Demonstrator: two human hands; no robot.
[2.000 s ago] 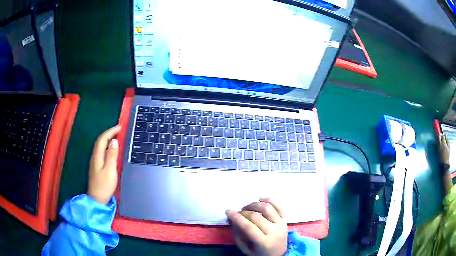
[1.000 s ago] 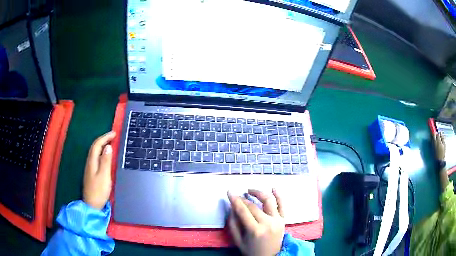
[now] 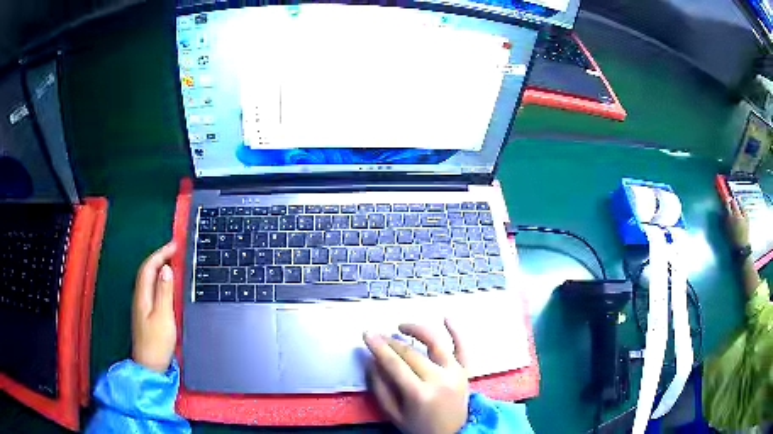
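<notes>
An open grey laptop (image 3: 229,339) lies on a red foam tray (image 3: 280,408), with a white window over the blue-swirl desktop on its screen. My right hand (image 3: 419,381) is over the right part of the touchpad (image 3: 318,339), fingertips down at its surface and fingers bent. It holds nothing that I can see. My left hand (image 3: 156,309) rests at the left edge of the laptop and tray, thumb and fingers close together. Whether it grips the edge is hard to tell. A black cable (image 3: 555,231) is plugged into the laptop's right side.
A black barcode scanner (image 3: 603,331) lies right of the laptop. Beside it, white strips (image 3: 657,331) hang from a blue roll holder (image 3: 627,220). Dark laptops on red trays are at left (image 3: 30,288) and far right (image 3: 564,72). A person's hand (image 3: 737,229) and yellow-green sleeve show at right.
The whole view has shifted, so the laptop and hands appear further left. My right hand's fingers have moved a little over the touchpad. My left hand stays at the laptop's left edge.
</notes>
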